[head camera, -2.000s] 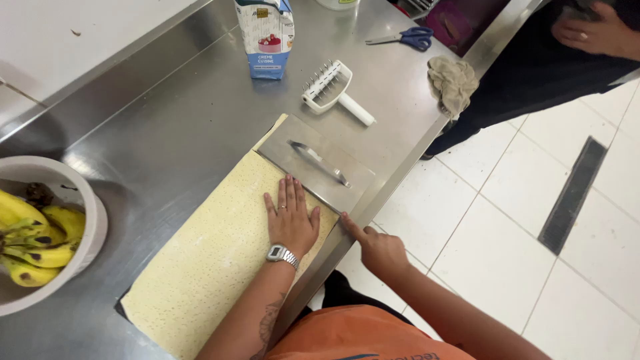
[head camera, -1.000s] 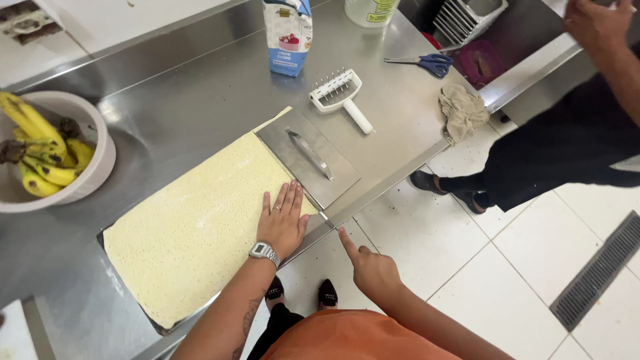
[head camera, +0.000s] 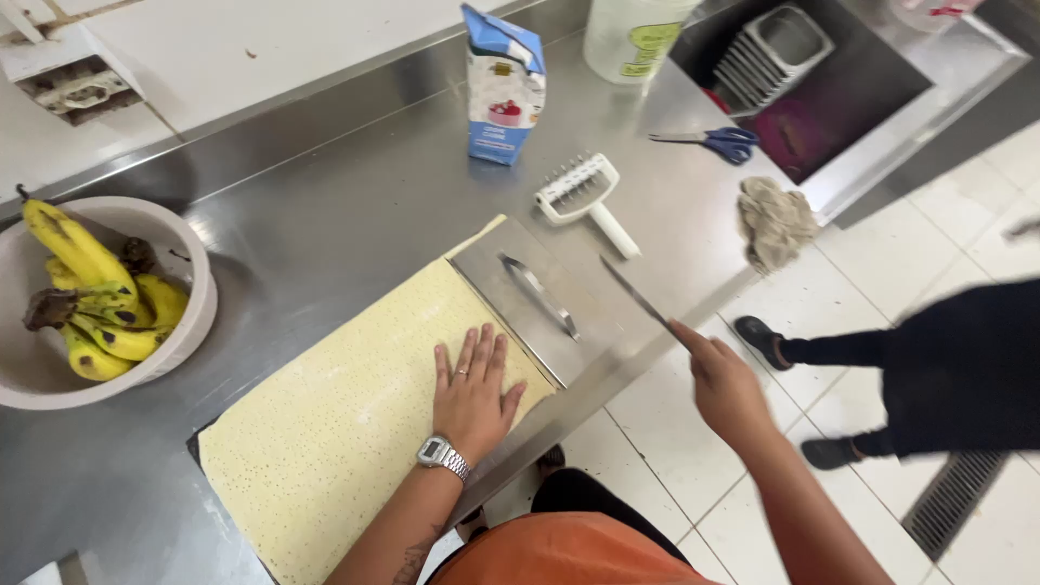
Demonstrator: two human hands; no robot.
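Note:
A flat sheet of pale dough point(head camera: 325, 406), dotted with small holes, lies on the steel counter. My left hand point(head camera: 478, 394) rests palm down on it, fingers slightly apart, near its right end. Against that end lies a flat metal plate with a raised handle point(head camera: 538, 294); a narrow strip of dough shows past its far corner. My right hand point(head camera: 727, 390) grips a thin-bladed knife point(head camera: 638, 294), raised beyond the plate, its blade pointing up and left. A white dough docker point(head camera: 581, 195) with a spiked roller lies behind the plate.
A bowl point(head camera: 191, 333) of bananas stands at left. Toward the back are a blue and white carton point(head camera: 505, 97) and a plastic tub point(head camera: 630, 41). Scissors point(head camera: 727, 145) and a crumpled cloth point(head camera: 776, 223) lie by the sink point(head camera: 886, 89). A person point(head camera: 959, 370) stands at right.
My right hand has moved away from the dough's near edge, and the knife is now off the dough. My left hand stays on the sheet. The view has shifted.

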